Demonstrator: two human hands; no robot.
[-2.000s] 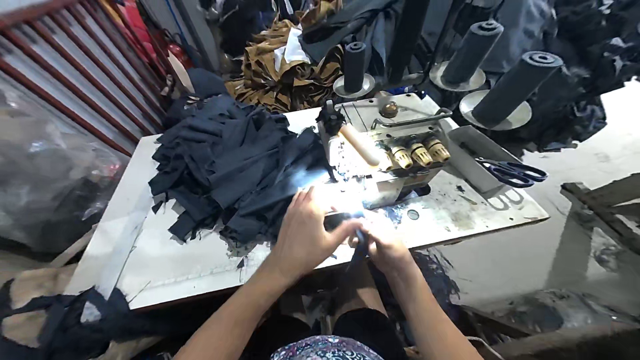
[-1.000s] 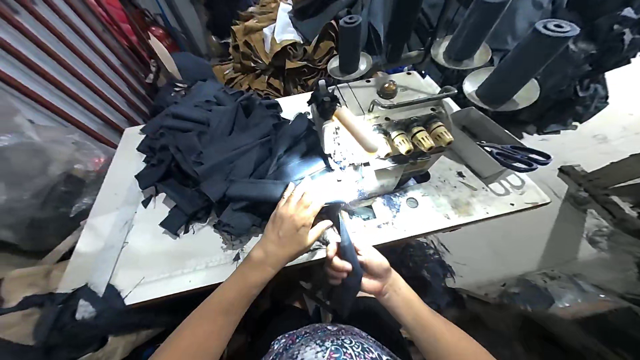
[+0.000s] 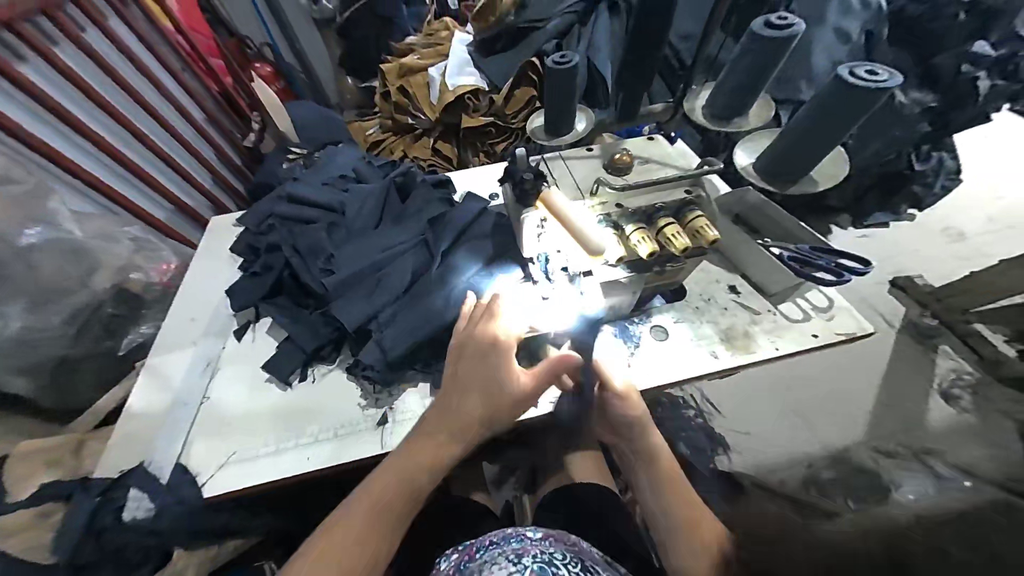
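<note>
A dark fabric piece point(image 3: 582, 384) hangs over the table's front edge, just before the lit needle area of an overlock sewing machine point(image 3: 640, 276). My right hand point(image 3: 618, 404) grips this piece from its right side. My left hand point(image 3: 496, 364) lies beside the machine's bright work area, fingers forward and apart, its thumb reaching toward the fabric; glare hides whether cloth lies beneath the fingers. Left of the machine, a large heap of dark cut fabric pieces point(image 3: 376, 256) covers much of the white table point(image 3: 264, 440).
Dark thread cones point(image 3: 828, 124) stand on round holders behind the machine. Scissors point(image 3: 820, 262) rest on a grey tray point(image 3: 772, 240) at the right. Brown fabric pieces point(image 3: 448, 88) are piled behind the table. A red railing point(image 3: 120, 120) and clear plastic point(image 3: 72, 264) are at the left.
My right hand has moved forward from its lower position one second ago, back toward the machine's front, with the dark fabric. My left hand has stayed near the lit work area.
</note>
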